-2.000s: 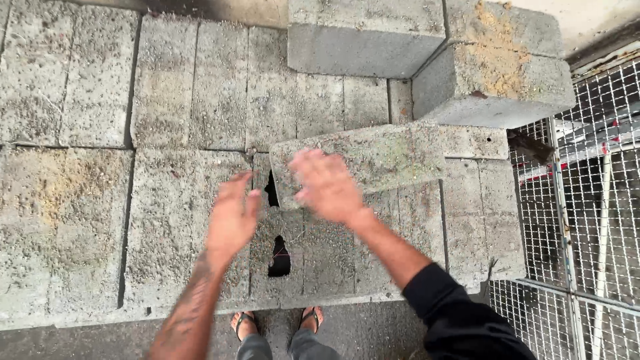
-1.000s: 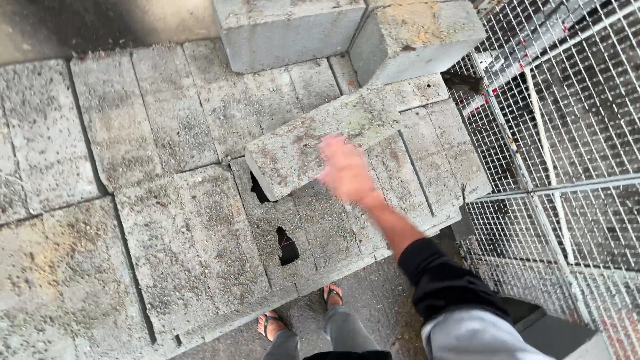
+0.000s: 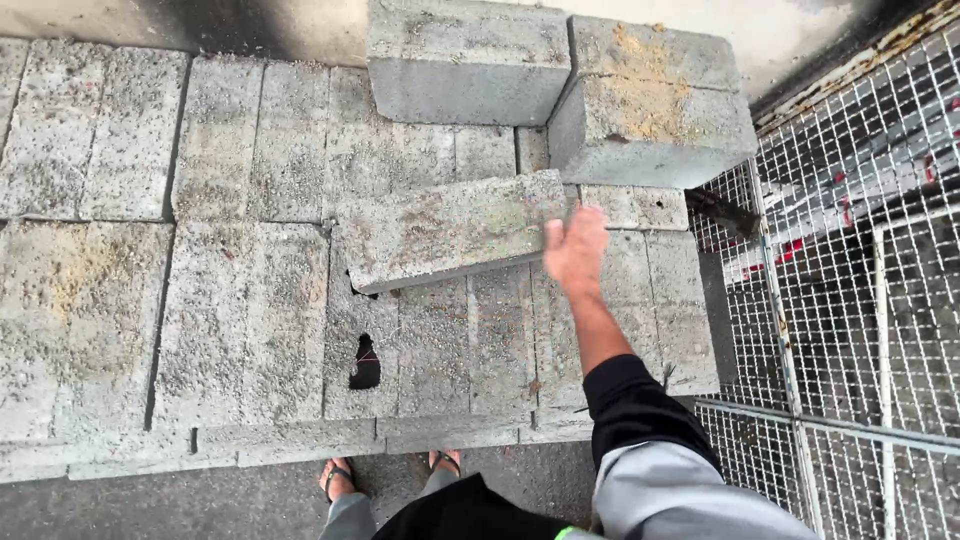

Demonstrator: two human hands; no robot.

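My right hand (image 3: 577,244) is at the right end of a loose concrete block (image 3: 457,225), its fingers pointing away from me; whether they press on the block is blurred. This block lies slightly askew on top of a layer of closely set concrete blocks (image 3: 232,322). Under its left end part of a dark hole shows, and another ragged hole (image 3: 365,364) opens in the layer nearer to me. My left hand is out of view.
At the back stand a raised concrete block (image 3: 469,82) and a pair of blocks (image 3: 660,105) with sandy patches. A wall (image 3: 315,30) runs behind. White wire mesh (image 3: 832,300) borders the right side. My sandalled feet (image 3: 341,480) are on the grey floor below the stack's front edge.
My left hand, over the blocks two seconds ago, has gone from view. My right hand has moved from the middle of the loose block to its right end.
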